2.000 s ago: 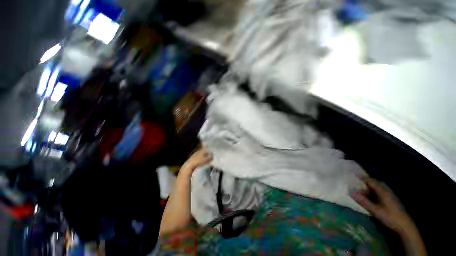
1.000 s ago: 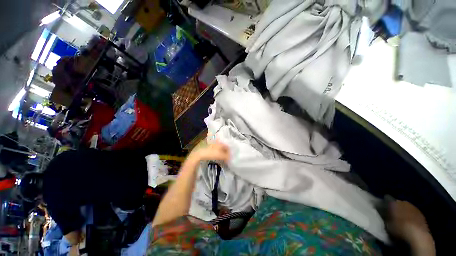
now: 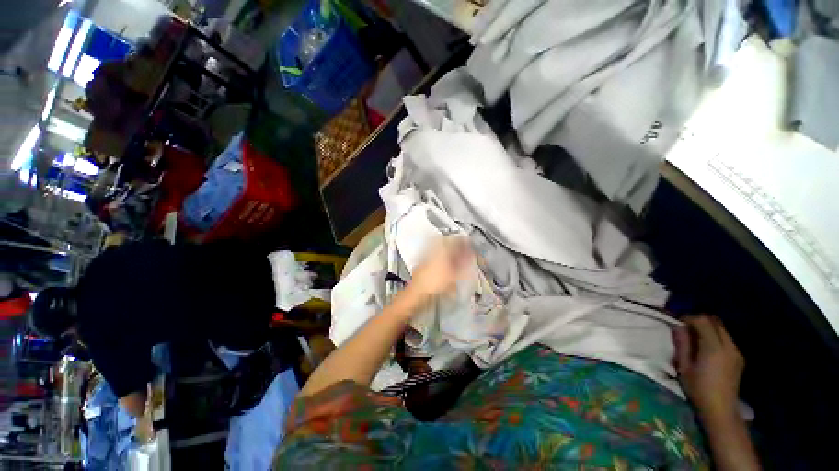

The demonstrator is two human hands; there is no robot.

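Light grey fabric pieces lie in a crumpled pile across my lap, below the table edge. My left hand is blurred and lies on the left part of the pile; its fingertips are not clear, and it seems to hold fabric there. My right hand is at the right end of the pile, with the fabric edge between its thumb and fingers. A second grey bundle hangs over the table edge above the lap pile, with small dark marks near its lower end.
The white table with a printed ruler scale is at the right, with a grey piece on it. At the left are a red basket with blue cloth, a blue basket and a person in black bending over.
My left hand has moved right and inward over the pile, and the fabric under it is more bunched. My right hand has shifted slightly left and up. The view has shifted.
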